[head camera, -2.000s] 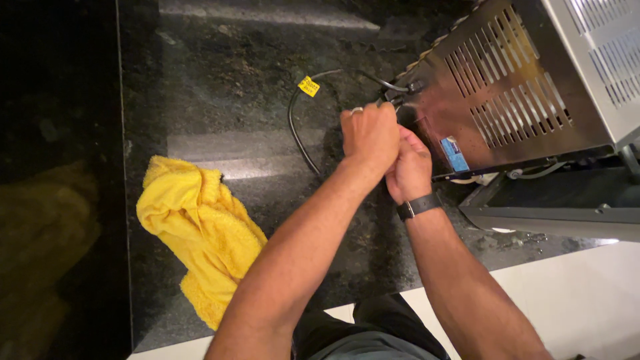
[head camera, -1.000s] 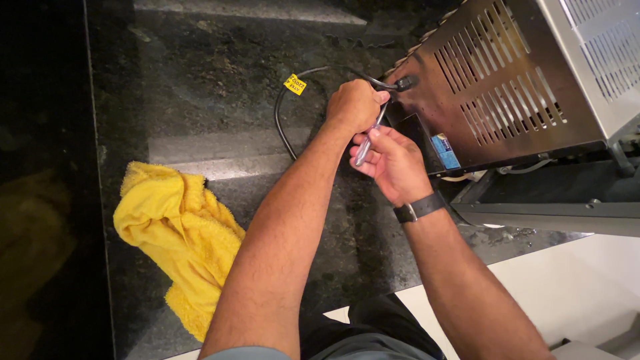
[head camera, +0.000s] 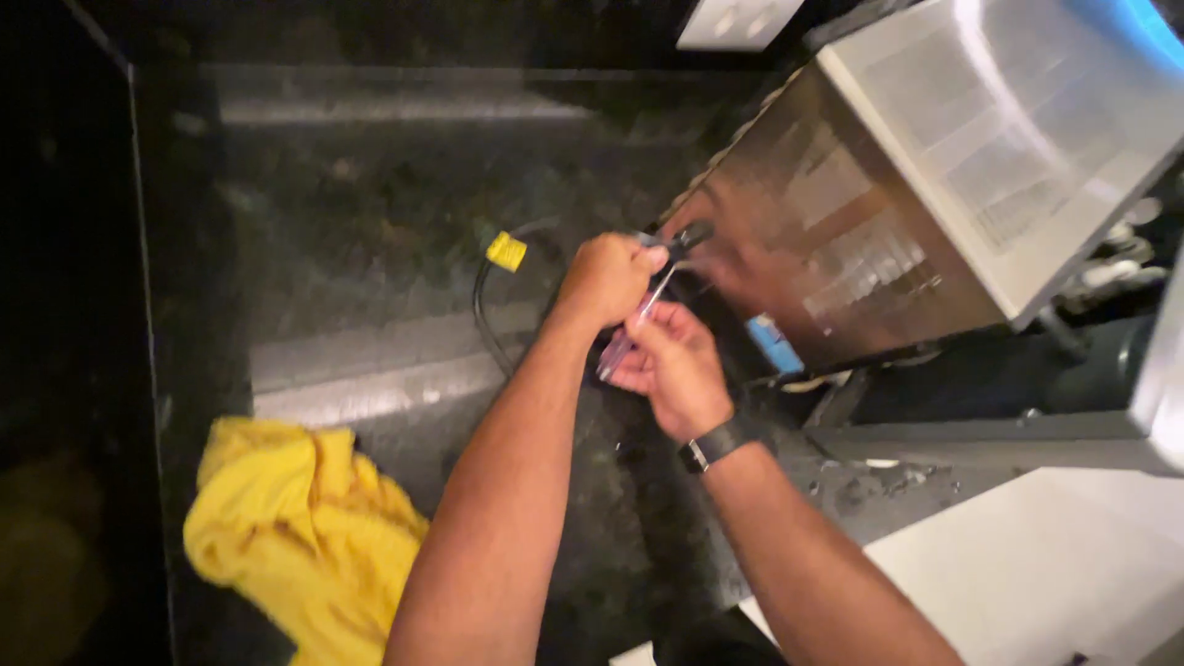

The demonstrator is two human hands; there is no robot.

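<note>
A stainless-steel appliance with slotted vents stands at the right, its side wall turned toward my hands. My left hand grips the black power cord close to that wall, near a black fitting where the cord meets it. Lower and to the right, my right hand holds a slim screwdriver with a clear handle, its shaft pointing up toward the fitting. A yellow tag hangs on the looping cord. The screwdriver's tip is blurred, and whether it touches anything I cannot tell.
A yellow cloth lies on the dark stone countertop at lower left. Below the appliance is a dark metal tray or door. A white wall outlet is at the top. Small crumbs or drops lie near the counter's edge.
The clear-handled tool, hidden two seconds ago, shows in my right hand in the later frames. Its shaft now points up toward the fitting. The view has shifted and blurred.
</note>
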